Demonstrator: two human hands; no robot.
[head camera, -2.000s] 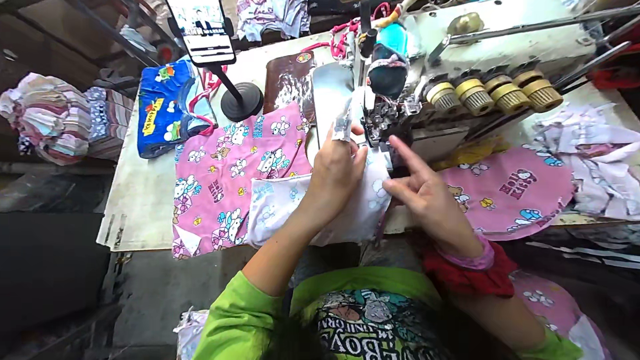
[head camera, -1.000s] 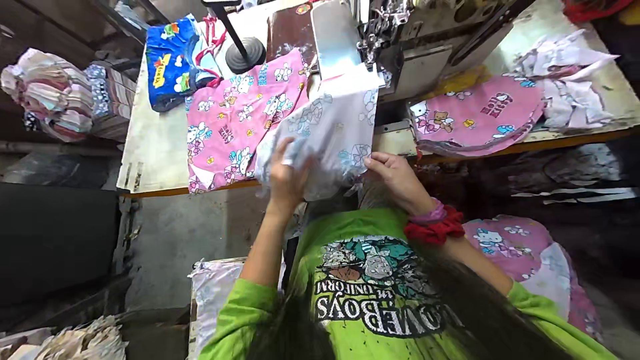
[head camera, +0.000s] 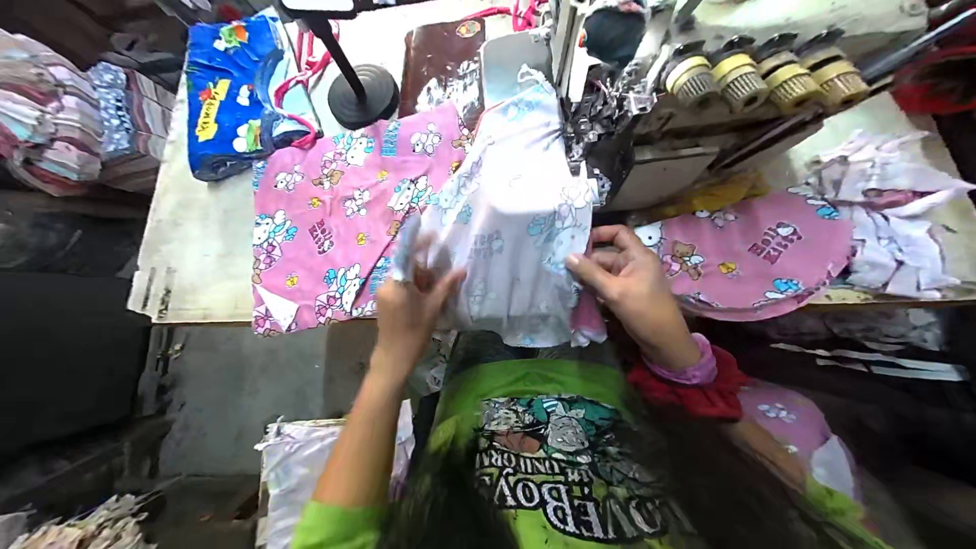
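Note:
A fabric piece with its pale printed side up (head camera: 511, 221) stretches from the needle area of an overlock sewing machine (head camera: 610, 130) down over the table's front edge. My right hand (head camera: 629, 282) pinches its right edge between thumb and fingers. At its left side is my left hand (head camera: 415, 297), blurred, with a pale bluish bit by the fingers; its grip cannot be made out. Pink printed fabric (head camera: 343, 206) lies flat left of the pale piece. Right of my right hand lies more pink printed fabric with a curved edge (head camera: 755, 259).
A phone stand's round base (head camera: 363, 96), a blue printed cloth bundle (head camera: 229, 99) and a brown panel (head camera: 442, 69) are at the back left. Tension knobs (head camera: 740, 80) line the machine. White scraps (head camera: 892, 221) lie at the right. Folded fabric stacks (head camera: 53, 114) stand far left.
Two seconds ago both hands were up by the presser area; they are now lower, at the pale fabric's sides. The fabric, bunched and blurred one second ago, now lies more spread out.

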